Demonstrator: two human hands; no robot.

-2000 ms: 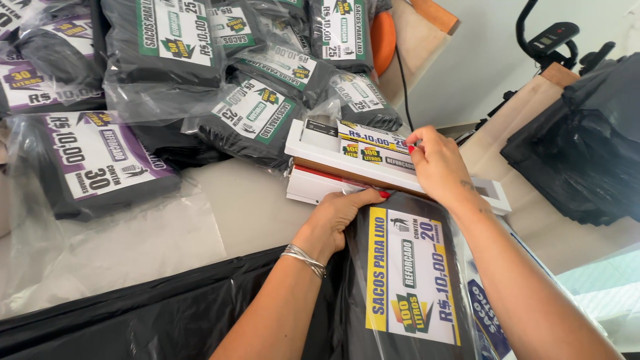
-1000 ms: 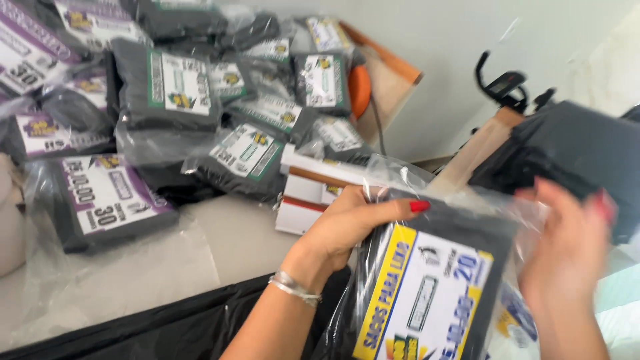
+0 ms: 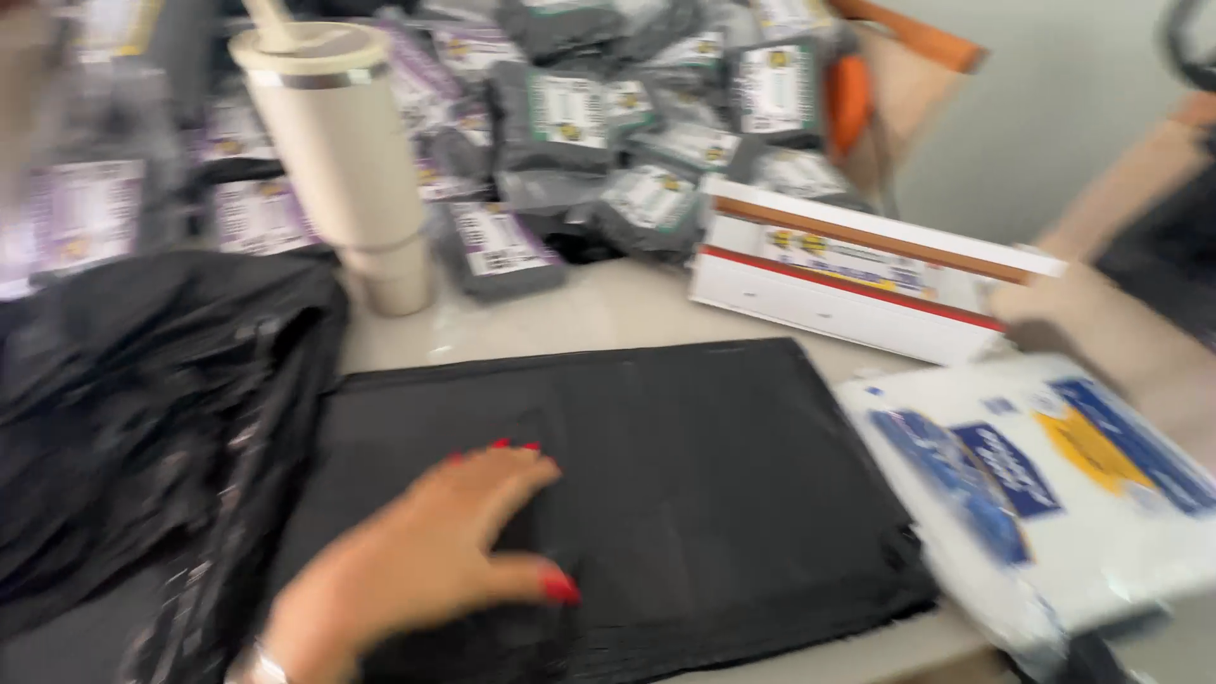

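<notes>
My left hand (image 3: 427, 551), with red nails and a silver bracelet, is over the left part of a flat stack of black plastic bags (image 3: 684, 475). Its thumb and fingers are spread with nothing between them; blur hides whether it touches the plastic. My right hand is out of the frame. To the left of the stack lies a crumpled heap of black plastic (image 3: 161, 380). On the right a white plastic package with blue and yellow print (image 3: 1007, 456) rests close to the stack. The view is blurred.
Behind the stack stands a white box of printed labels (image 3: 845, 285). A cream tumbler with a straw (image 3: 332, 142) stands at the back left on the pale table (image 3: 608, 304). Many clear-wrapped packs of black bags (image 3: 570, 114) are piled at the back.
The view has swung left. My left hand has let go of the yellow-labelled pack and is over the black stack. My right hand has left the view, and that pack cannot be made out now.
</notes>
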